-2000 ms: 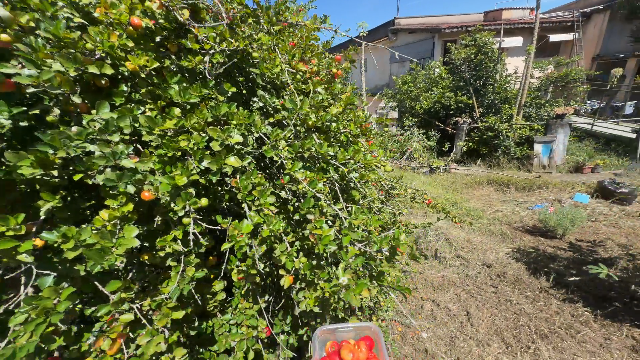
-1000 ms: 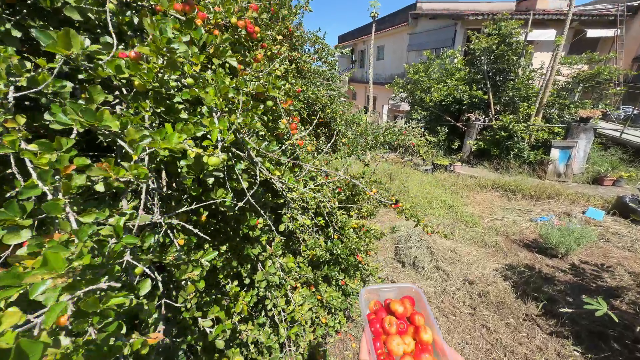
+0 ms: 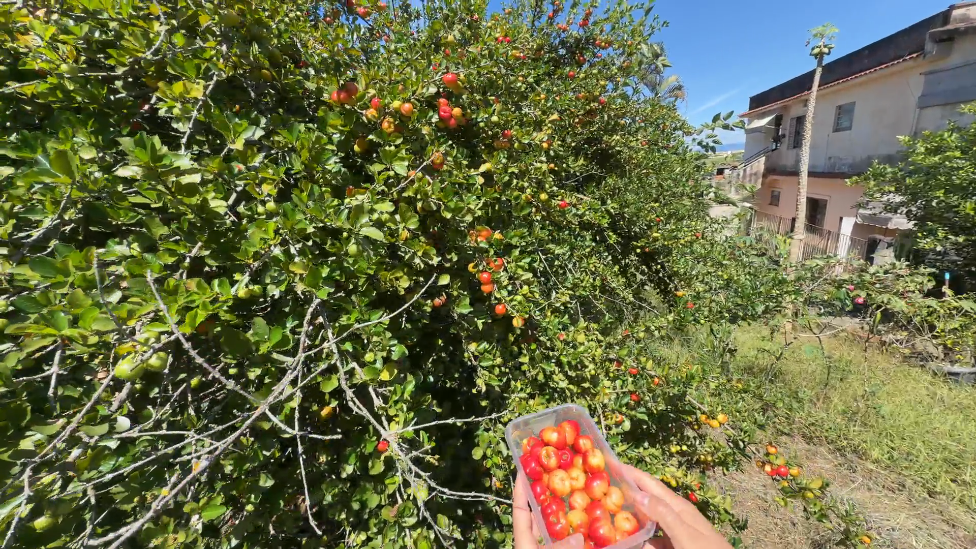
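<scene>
A clear plastic container (image 3: 545, 418) of red and orange cherry-like fruits (image 3: 577, 482) is held at the bottom of the head view, right of centre. My left hand (image 3: 524, 512) shows only in part, against the container's left wall. At its right wall is my right hand (image 3: 662, 499), with fingers against the side. Most of both hands is hidden by the container or cut off by the frame. Beyond the container stands a dense fruiting bush (image 3: 427, 198), with clusters of red fruits (image 3: 450, 113) high up and more fruits (image 3: 778, 469) low at the right.
Bare, tangled branches (image 3: 282, 393) stick out at lower left. Grass (image 3: 862, 404) and dry ground (image 3: 839, 476) lie to the right. Farther back are a tall thin trunk (image 3: 808, 152), a two-storey house (image 3: 873, 133) with a railing, and another leafy tree (image 3: 926, 183).
The view has swung up and left. The container, at the bottom edge in the oldest frame, now shows almost whole, with more of the hands around it.
</scene>
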